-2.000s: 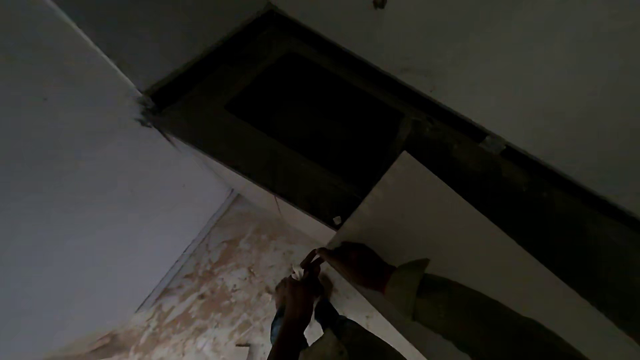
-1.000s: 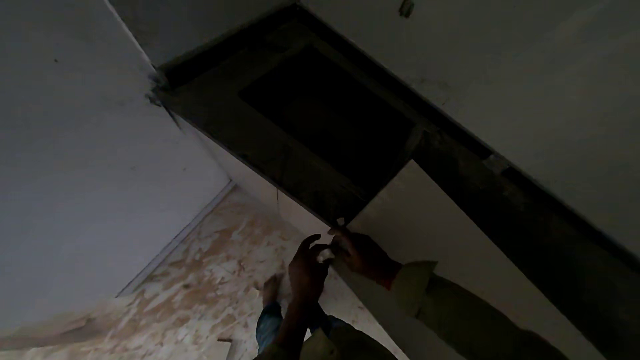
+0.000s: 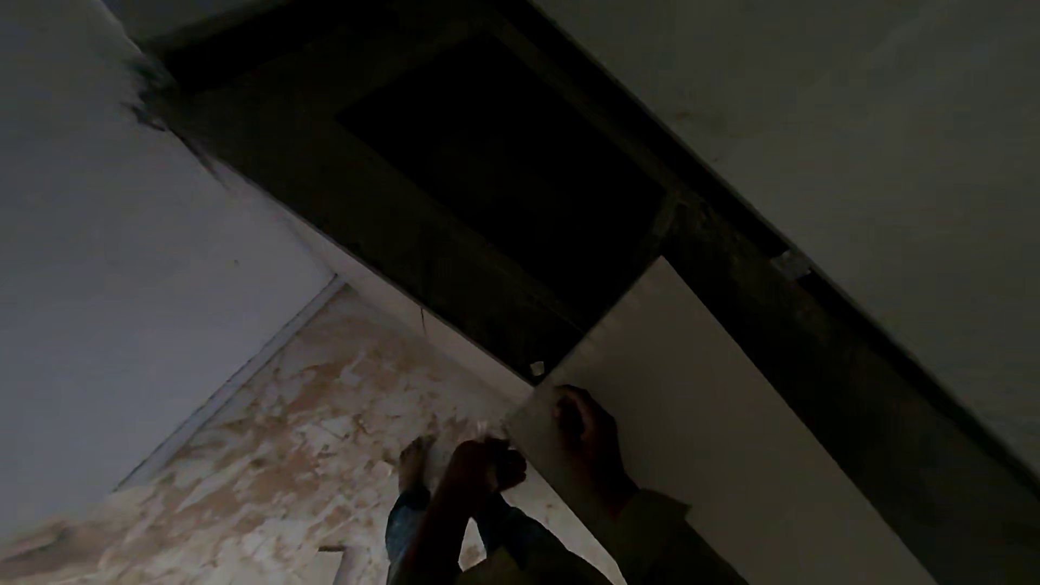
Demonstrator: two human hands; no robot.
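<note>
My right hand [image 3: 587, 431], its fingers curled, rests on or just above a pale flat slab [image 3: 715, 422] near its left corner. To its left, past the slab's edge, my left hand [image 3: 483, 467] is bent with a small whitish bit [image 3: 483, 428] at its fingertips; the dim light hides how it is held. A small white piece [image 3: 537, 369] lies on the dark countertop base [image 3: 455, 276] by the slab's corner. The base has a dark rectangular opening [image 3: 520, 162], and the slab's end reaches its lower right side.
Pale walls [image 3: 146, 268] stand at the left and upper right [image 3: 853, 146]. A dark gap runs along the right wall, with a small pale block [image 3: 790, 264] in it. Below, the blotchy floor [image 3: 309, 439] carries a small flat piece [image 3: 329, 561] and my bare foot [image 3: 414, 459].
My hands, close together at the slab's corner one second ago, are now apart. The right is over the slab and the left is lower, beside its edge.
</note>
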